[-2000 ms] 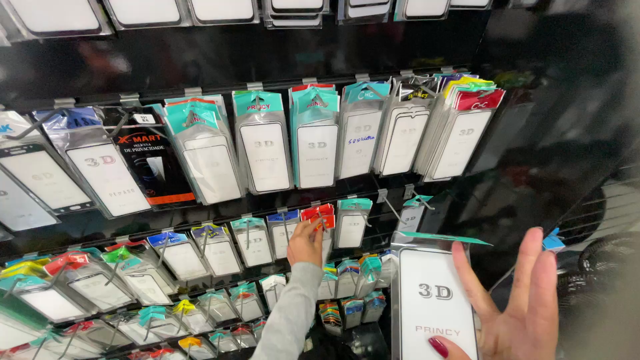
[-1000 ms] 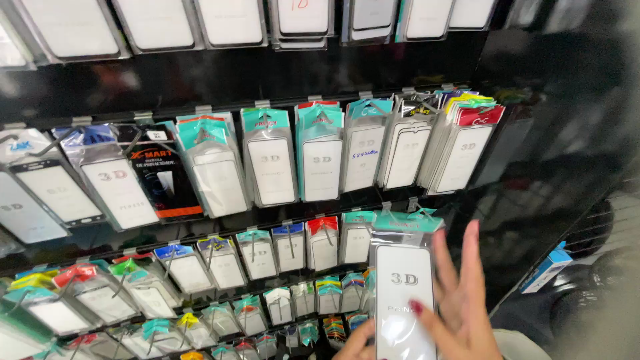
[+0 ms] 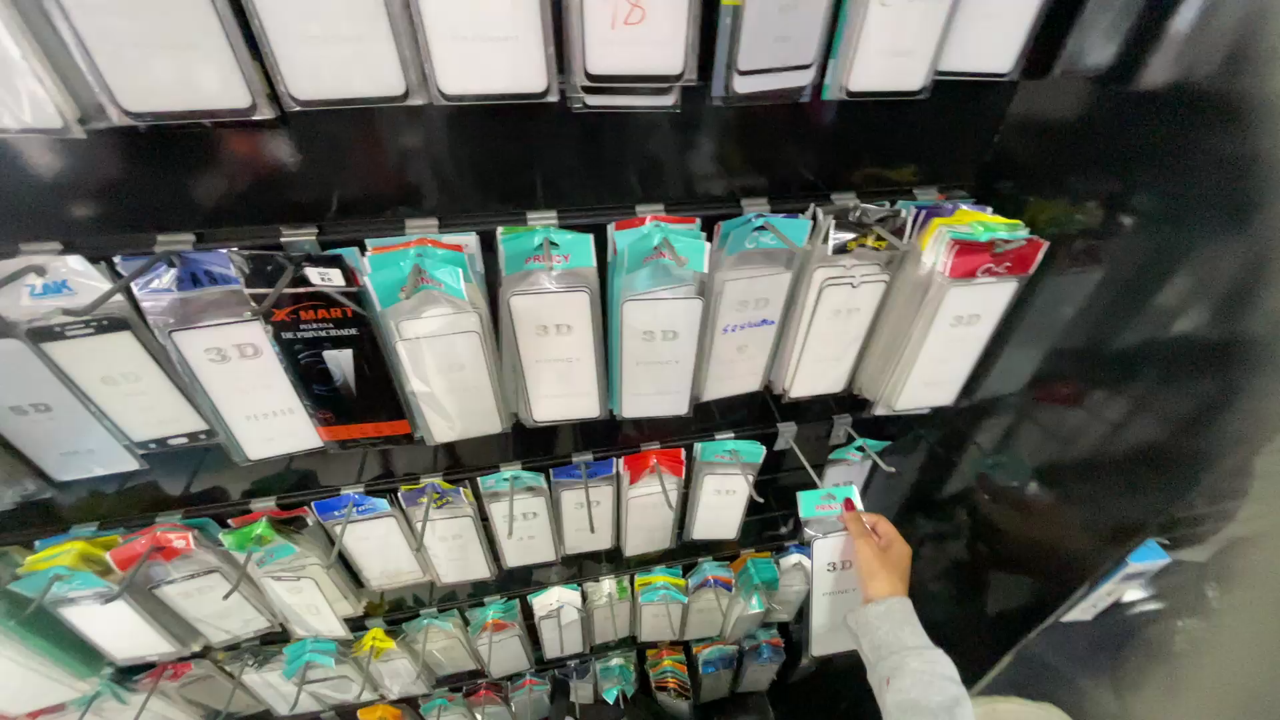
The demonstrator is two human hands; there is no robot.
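Note:
My right hand point(image 3: 878, 560), in a grey sleeve, comes in from the lower right. Its thumb and fingers pinch the teal header of a clear packet with a phone screen protector point(image 3: 834, 590) marked 3D. The packet hangs upright, its top at the front end of a metal display hook point(image 3: 800, 458); whether the hook passes through its hole cannot be told. Just behind and right, a similar packet point(image 3: 852, 465) hangs on another hook. To the left is a teal-topped packet stack point(image 3: 724, 495). My left hand is out of view.
Rows of packaged screen protectors point(image 3: 553, 350) hang from hooks on a black display wall point(image 3: 500, 165), above, left and below my hand. A black packet point(image 3: 335, 350) hangs in the middle row. At the lower right is a blue and white box point(image 3: 1118, 580).
The held packet has moved from close in front of me out to the hooks in the lower row. My left hand, seen at the red-topped packets two seconds ago, has left the view.

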